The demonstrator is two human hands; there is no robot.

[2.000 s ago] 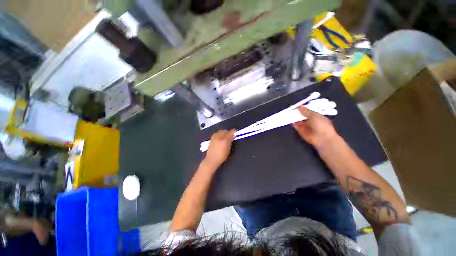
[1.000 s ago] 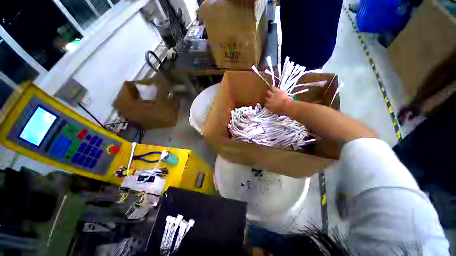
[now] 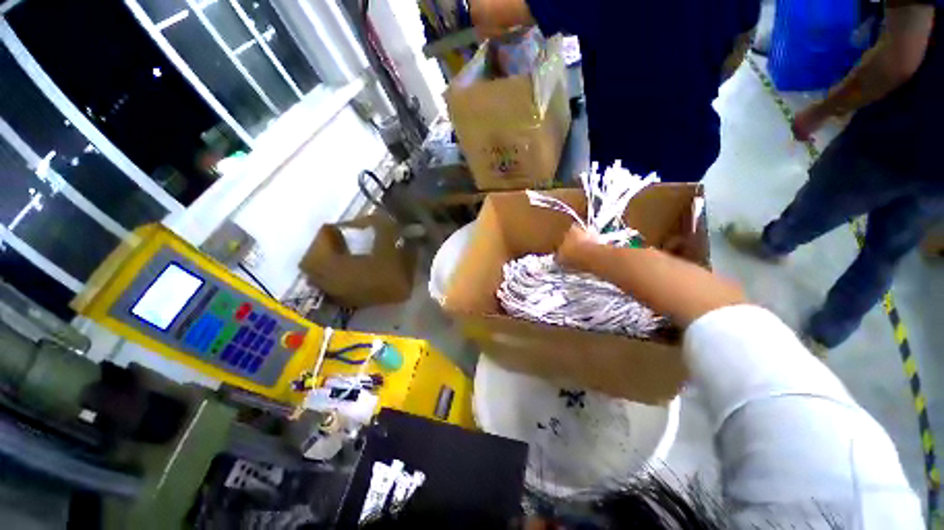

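Observation:
A brown cardboard carton (image 3: pixel 580 357) stands open in the middle, holding a pile of white cables (image 3: pixel 574 295). My right hand (image 3: pixel 585 252) is inside the carton at a bundle of white cables (image 3: pixel 618 199) whose ends fan upward; a bit of green shows beside it. The fingers are mostly hidden, so the grip cannot be made out. A few white cables (image 3: pixel 391 489) lie on the black mat (image 3: pixel 471 461) at the bottom. My left hand is not in view.
The yellow control panel (image 3: pixel 197 311) and its ledge with pliers (image 3: pixel 350 354) are left of the carton. A white drum (image 3: pixel 574 440) is under the carton. Another carton (image 3: pixel 507 129) stands behind, a smaller one (image 3: pixel 357 271) at back left. Two people stand beyond; blue bin (image 3: pixel 818 41) at back right.
My right hand was on my left part of the bench bundle two seconds ago with my left hand, then moved to the carton. The bundle sits slightly lower in it now. The view has shifted.

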